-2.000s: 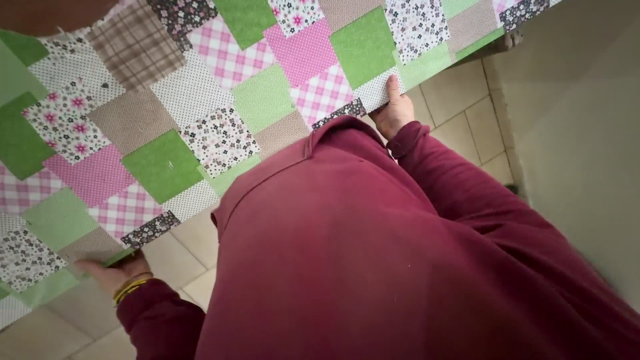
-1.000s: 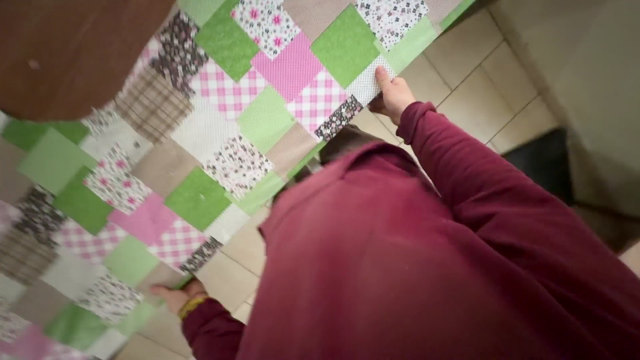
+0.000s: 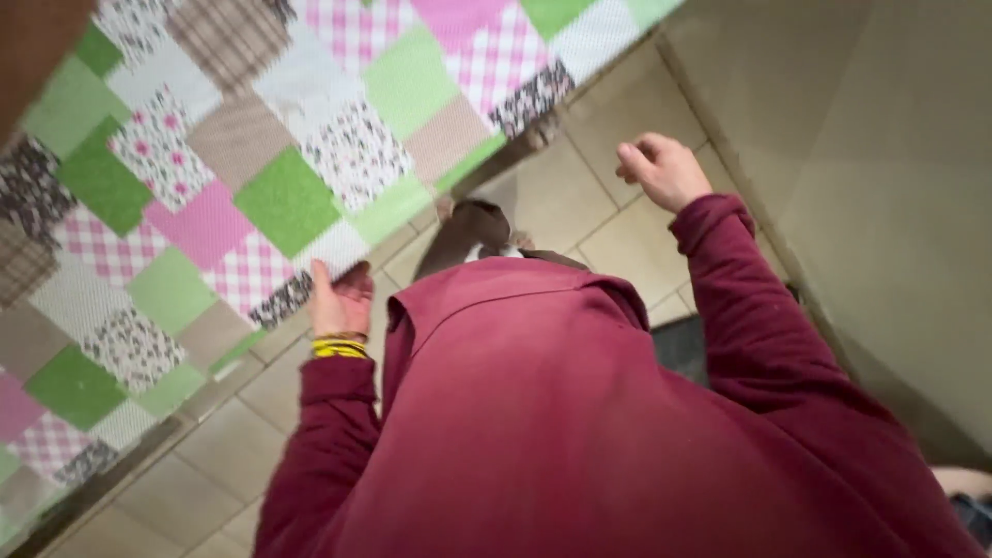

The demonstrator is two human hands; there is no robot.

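A table covered by a patchwork-print cloth (image 3: 287,194) in green, pink, white and brown fills the upper left. My left hand (image 3: 341,298), with yellow bands at its wrist, is at the table's near edge, its thumb by the cloth's border and its other fingers partly under or beside the edge. Whether it grips the edge is hard to tell. My right hand (image 3: 663,170) is in the air over the floor, right of the table, fingers curled in, touching nothing. Nothing shows in it.
A plain wall (image 3: 837,155) runs down the right side. Below me lies a beige tiled floor (image 3: 635,232). A dark object (image 3: 682,349) lies on the floor near my right sleeve. Something blurred and brown (image 3: 31,54) covers the top left corner. Part of something skin-toned (image 3: 961,480) shows at the lower right edge.
My right hand has let go of the table edge and come away from it. My left hand remains at the edge. The view has shifted.
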